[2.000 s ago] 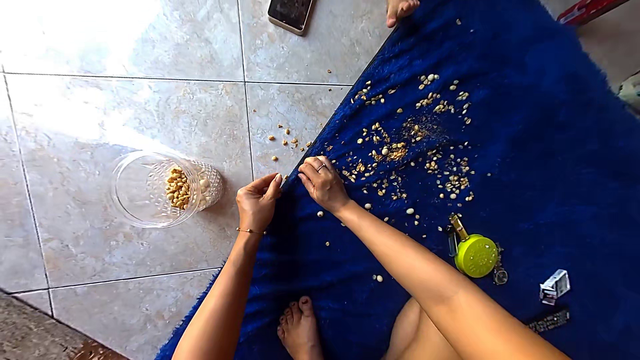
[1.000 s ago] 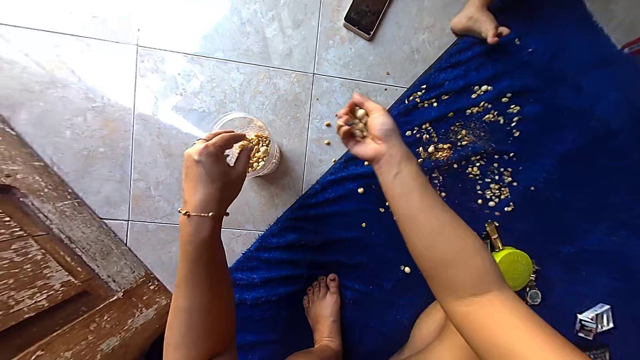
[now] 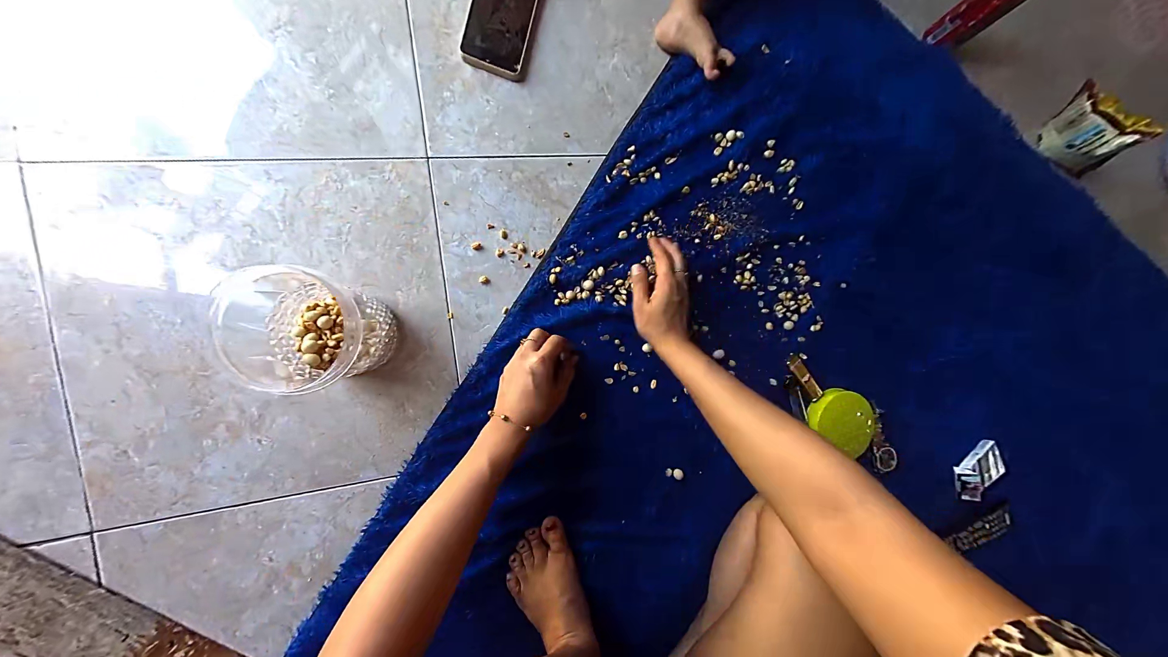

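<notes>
Pale nuts or seeds [image 3: 789, 297] lie scattered over a blue plush blanket [image 3: 949, 319]. My right hand [image 3: 664, 297] reaches down among them, its fingers spread a little; whether it pinches any is hidden. Lower and to the left, my left hand [image 3: 535, 379] is over the blanket near its edge, fingers curled, and what they may hold cannot be seen. On the tiles at the left stands a clear textured plastic jar [image 3: 376, 333] with similar pieces inside. A few crumbs [image 3: 518, 248] lie on the tiles between the jar and the blanket.
A phone [image 3: 500, 35] lies on the tiles. Another person's bare foot [image 3: 691, 38] rests at the blanket's top edge. A round green case [image 3: 840, 422] with keys, a small white box [image 3: 980, 470] and a remote control [image 3: 981, 529] lie at right. An opened packet [image 3: 1093, 130] is beyond.
One second ago my right hand was raised with a palmful of nuts and my left was over the jar. Both are now down at the blanket, and the right palmful is no longer seen.
</notes>
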